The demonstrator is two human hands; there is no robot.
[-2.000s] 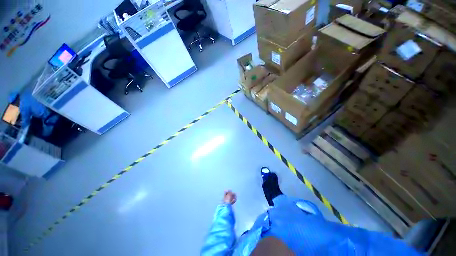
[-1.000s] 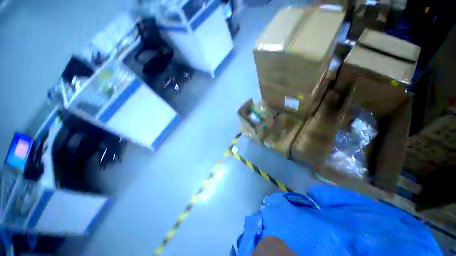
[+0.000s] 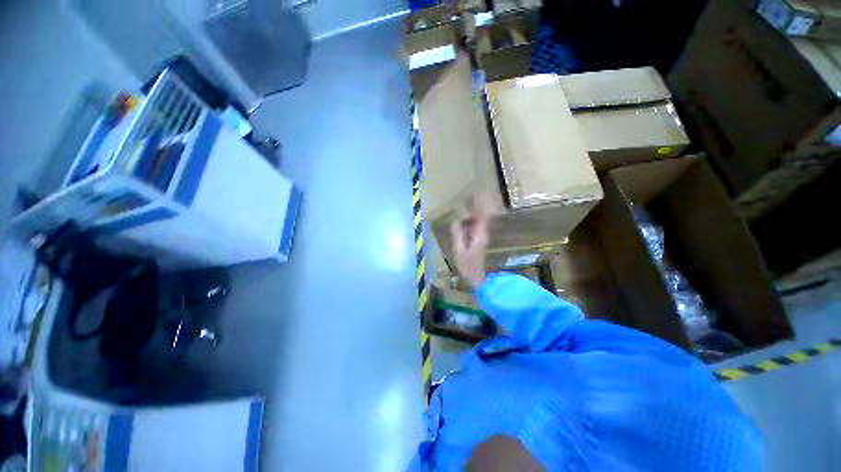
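A closed brown carton [image 3: 544,138] stands on a stack just ahead, with a brown carton panel or flap [image 3: 452,138] along its left. My right hand [image 3: 472,235] is bare, in a light blue sleeve, at the near end of these cartons. It is blurred; the fingers look apart and hold nothing visible. I cannot tell whether it touches the cardboard. My left hand is not in view.
An open carton [image 3: 738,249] with clear bags [image 3: 678,281] lies to the right. A small open box [image 3: 456,318] is below my hand. Yellow-black tape [image 3: 420,249] runs along the left. A desk partition [image 3: 230,184] and chair [image 3: 124,309] stand further left.
The view has turned and moved closer to the cartons, which now lie further left. My right hand has come into view over them. My left hand, seen two seconds ago, is out of view.
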